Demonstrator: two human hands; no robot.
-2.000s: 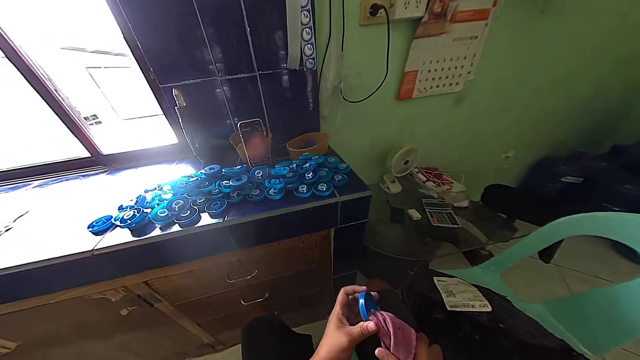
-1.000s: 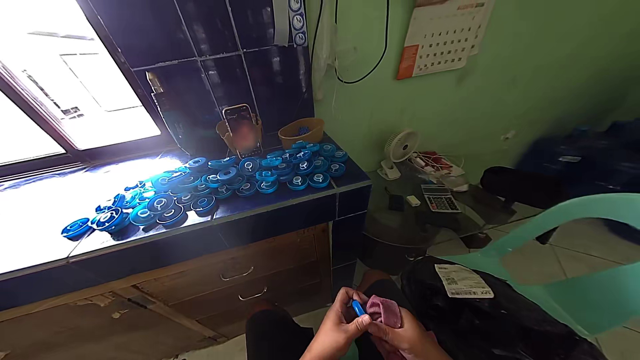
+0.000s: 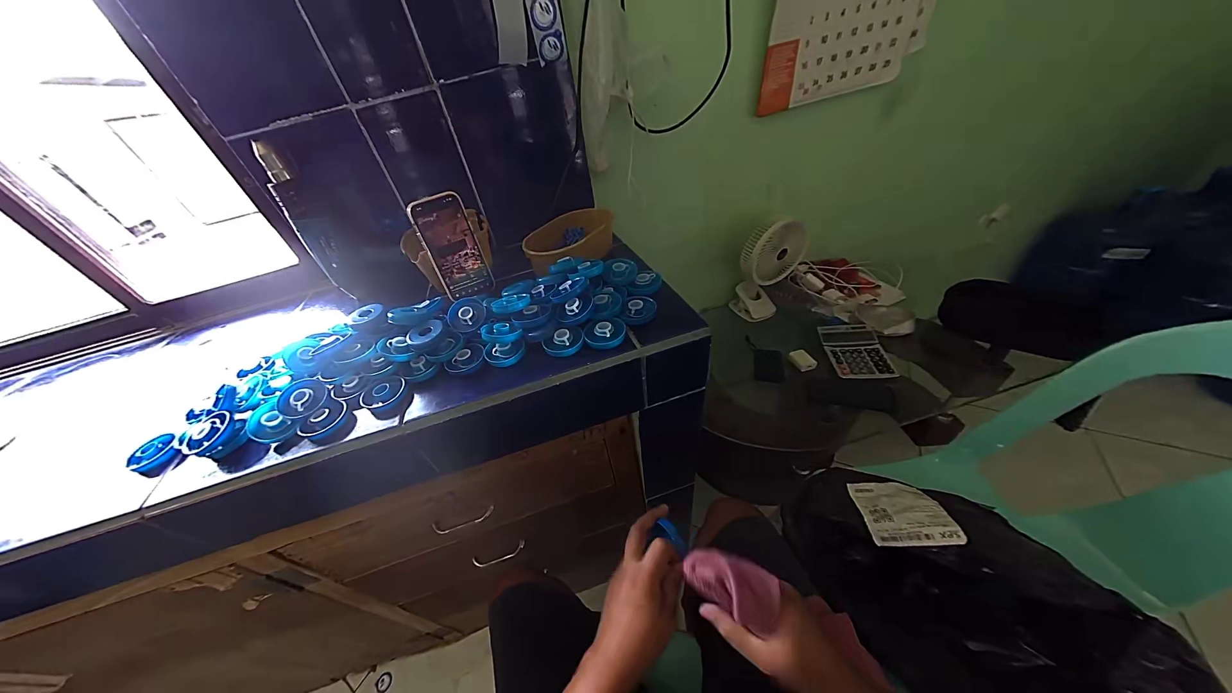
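Between my knees, my left hand point(image 3: 643, 587) grips a round blue plastic cap point(image 3: 671, 535), seen nearly edge-on. My right hand point(image 3: 770, 630) is closed on a pink cloth point(image 3: 736, 589), whose folded end lies against or very near the cap. A large group of similar blue caps point(image 3: 466, 316), many with a white mark on top, is spread and partly stacked on the dark blue tiled counter point(image 3: 539, 409) in front of me.
A smartphone point(image 3: 450, 245) leans on a tan container; another tan container point(image 3: 570, 241) stands beside it. A small fan point(image 3: 773, 253) and a calculator point(image 3: 857, 352) are on a glass table. At right are a black plastic bag point(image 3: 924, 587) and a green plastic chair point(image 3: 1078, 491).
The cap has turned from its broader side two seconds ago to nearly edge-on. The cloth has shifted in my right hand. The caps on the counter look unchanged.
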